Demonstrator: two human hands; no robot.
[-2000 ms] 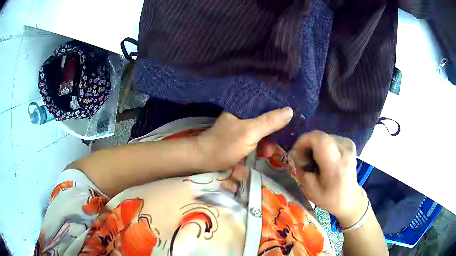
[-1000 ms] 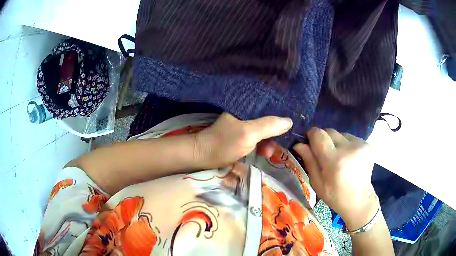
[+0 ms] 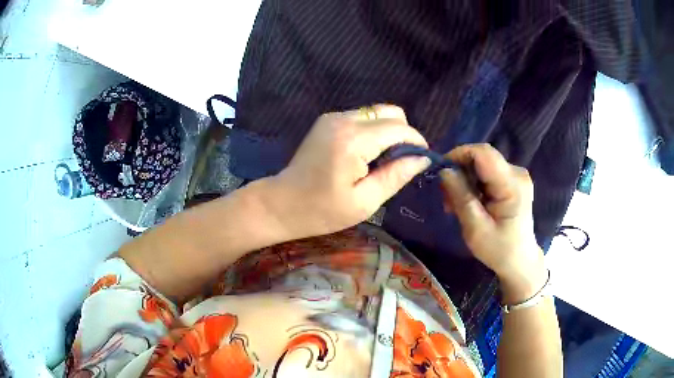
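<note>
Dark brown-purple striped trousers or shorts (image 3: 355, 66) lie over the white table and hang toward my lap, with a blue waistband (image 3: 255, 151) along the near edge. My left hand (image 3: 362, 162) pinches a folded part of the waistband between thumb and fingers. My right hand (image 3: 491, 199), with a bracelet at the wrist, holds the same folded edge just to the right. A dark shape sits inside the right hand; I cannot tell if it is snips. A pale stitched outline shows on the cloth below the hands. Thin black loops stick out at both sides.
The white table (image 3: 170, 48) spans behind the garment and to the right. A floral-edged bag (image 3: 159, 159) with a dark red item stands at the left, beside a light blue object (image 3: 70, 181). A blue crate (image 3: 624, 358) is at lower right. More dark cloth (image 3: 654, 81) lies at upper right.
My left hand has moved up and turned over, folding up the waistband edge. My right hand has moved up and now grips that edge. The view has shifted slightly.
</note>
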